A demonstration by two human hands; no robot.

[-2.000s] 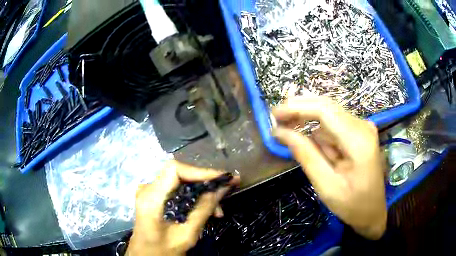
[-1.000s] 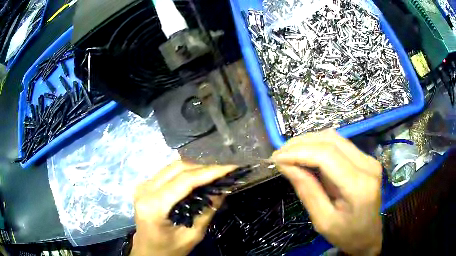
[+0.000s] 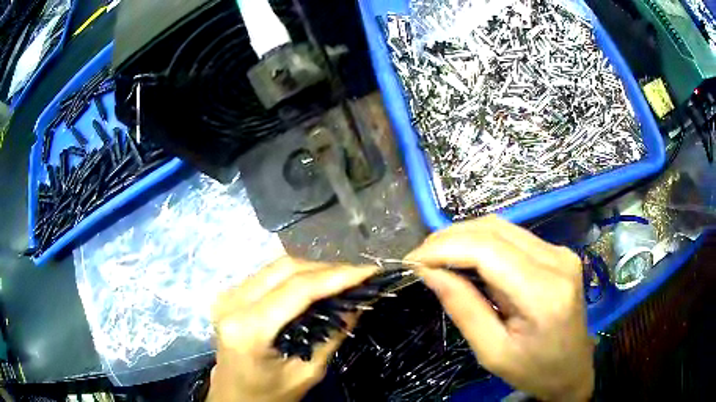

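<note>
My left hand (image 3: 271, 318) is closed around a bunch of slim black barrels (image 3: 314, 326), whose pale or metallic ends point to the right. My right hand (image 3: 510, 294) pinches a small silver metal part (image 3: 396, 262) between thumb and fingertips, at the ends of the barrels by my left fingertips. Whether the part touches a barrel is hard to tell. The blue tray of silver metal parts (image 3: 430, 206) lies behind my right hand. The bin of black barrels (image 3: 412, 353) shows below, between my hands.
A dark bench press (image 3: 286, 74) with a white handle sleeve stands ahead on a worn metal plate (image 3: 314, 239). A clear plastic bag (image 3: 165, 275) and a blue tray of black pieces (image 3: 110, 210) lie at left. A blue side bin (image 3: 628, 310) is at right.
My right hand has moved from the metal-parts tray down and left to the barrel ends at my left hand, holding a silver part. The barrels in my left hand are now fanned more toward the right.
</note>
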